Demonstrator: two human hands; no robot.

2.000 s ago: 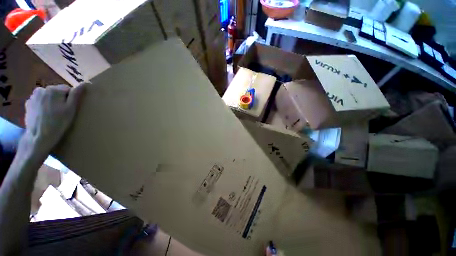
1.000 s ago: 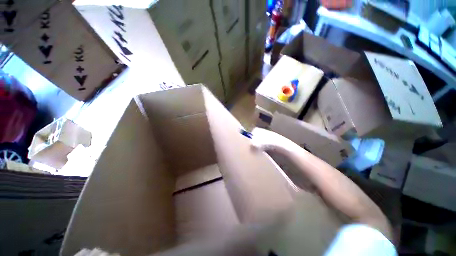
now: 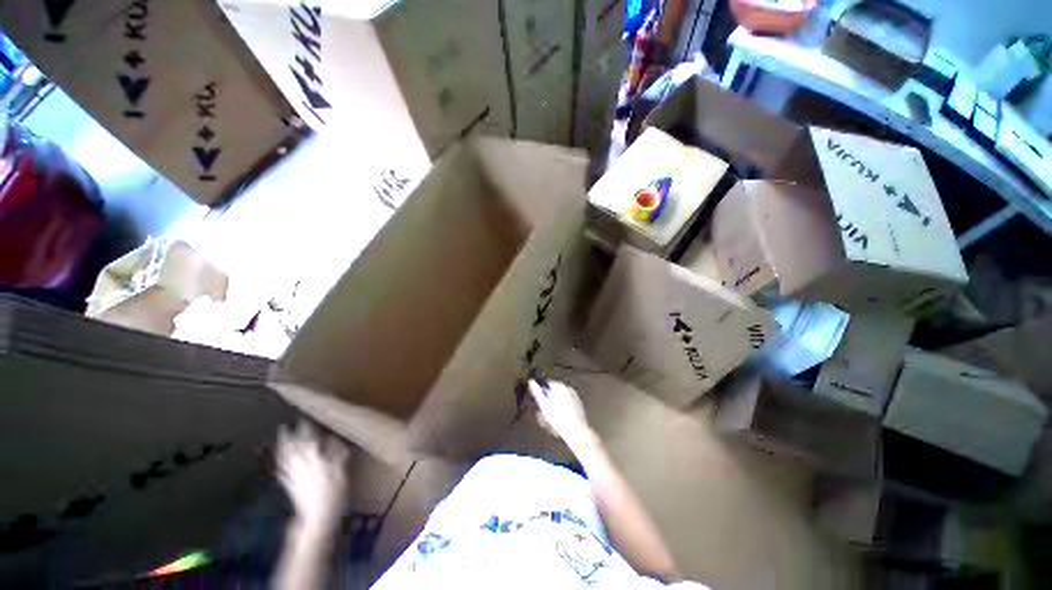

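A large open tan carton (image 3: 404, 311) stands tilted in the picture in front of me, its inside empty, with black print on its right outer side. My left hand (image 3: 309, 467) is blurred, fingers apart, just below the carton's near left corner; I see nothing in it. My right hand (image 3: 556, 406) is at the carton's printed right side, fingertips on or very close to the board. A small dark spot shows at its fingertips; I cannot tell if it is a held pen.
A stack of flattened cartons (image 3: 127, 438) is at the left. Tall cartons (image 3: 450, 69) stand behind. At the right, a tape dispenser (image 3: 648, 202) lies on a small carton (image 3: 623, 173), beside an open carton (image 3: 796, 231). A white table (image 3: 808, 83) is at the back right.
The flat-held board has become an opened carton, now lower and farther from me. My right hand has moved from its upper edge down its right side. My left hand has come off the board.
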